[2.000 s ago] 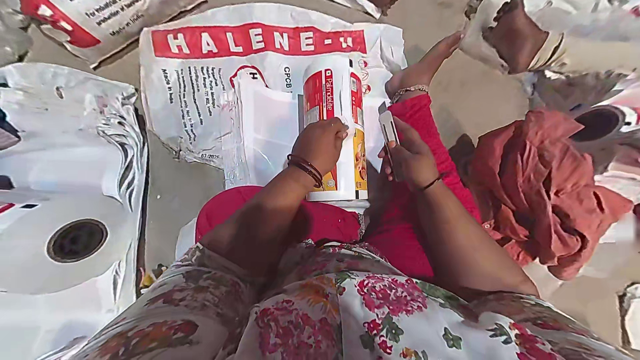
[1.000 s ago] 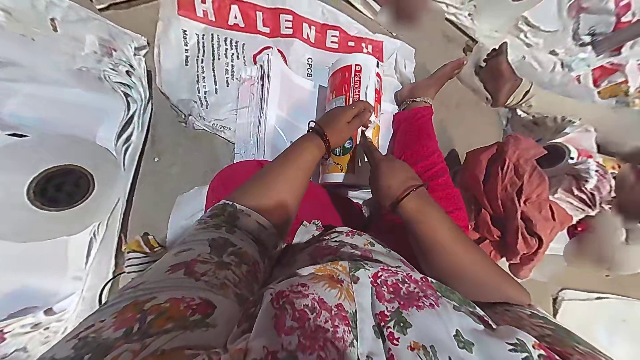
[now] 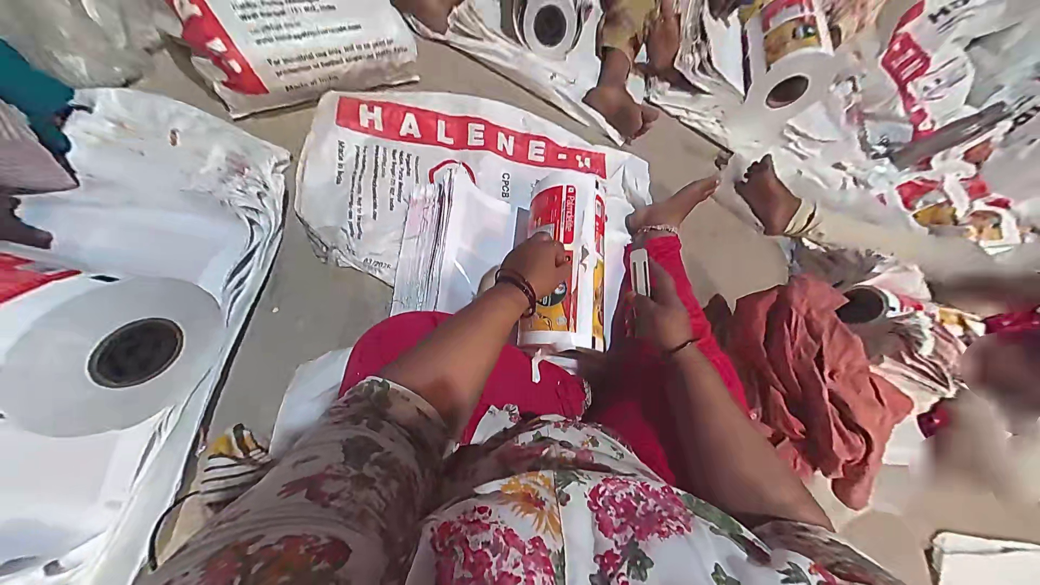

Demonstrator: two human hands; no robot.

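Observation:
A roll of printed plastic film point(image 3: 581, 268), red, white and orange, lies lengthwise between my legs. My left hand point(image 3: 540, 264) rests on its left side with the fingers curled; whether it grips the film is unclear. Just right of the roll, my right hand point(image 3: 662, 313) holds a slim white-and-metal tool point(image 3: 640, 272), perhaps a utility knife, pointing away from me. Left of the roll sits a stack of white plastic sheets point(image 3: 467, 236). Beneath these lies a white printed sack point(image 3: 349, 203) with a red band.
A large white film roll point(image 3: 49, 357) with a dark core is at the left. A crumpled rust-red cloth point(image 3: 821, 382) lies by my right leg. Other people's bare feet point(image 3: 621, 110) and more film rolls point(image 3: 548, 24) are beyond the sack. Another printed sack point(image 3: 301, 49) lies at the upper left.
One second ago my hands were together over the roll; now my right hand is apart, to the right of it, with the tool in view. The view has shifted.

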